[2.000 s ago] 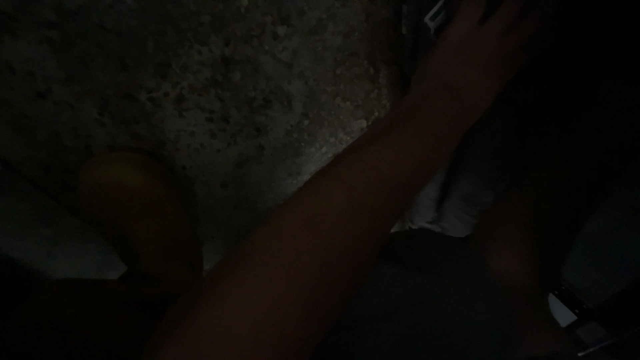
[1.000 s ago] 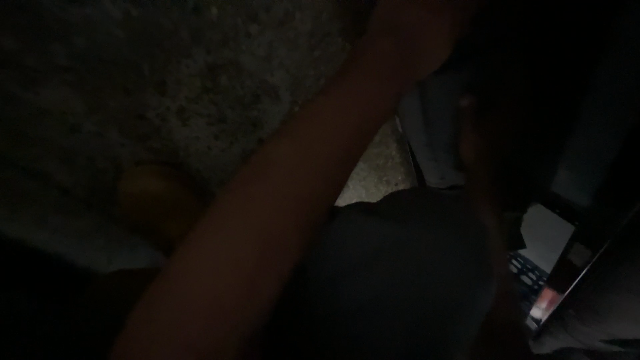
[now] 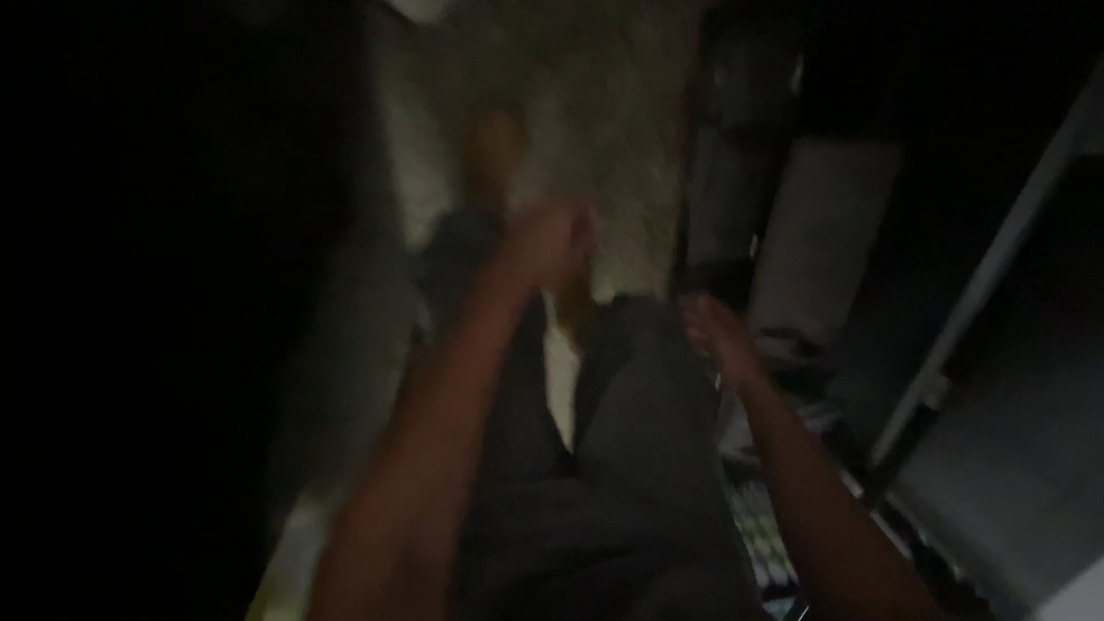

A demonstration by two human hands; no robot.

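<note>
The view is dark and blurred. My left hand (image 3: 556, 237) hangs above my left leg and the floor, its fingers curled or bent; whether anything is in it cannot be told. Beside my right thigh is my right hand (image 3: 716, 332), with its fingers stretched out and no object visible in it. Dark grey trousers (image 3: 647, 414) cover my legs, and a yellow-brown shoe (image 3: 498, 147) shows on the forward foot. A second brownish shoe (image 3: 573, 302) is partly hidden behind my left hand.
A mottled concrete-like floor (image 3: 621, 129) runs ahead between dark areas. On the right stand dark and grey box-like objects (image 3: 824, 233) and a long pale bar or edge (image 3: 983, 267). Small blurred items (image 3: 763, 535) lie low beside my right forearm. Something pale (image 3: 423, 7) is at the top edge.
The view has shifted widely and now takes in both legs. My left arm no longer reaches toward the upper right; both hands are apart, one at each side of my right thigh.
</note>
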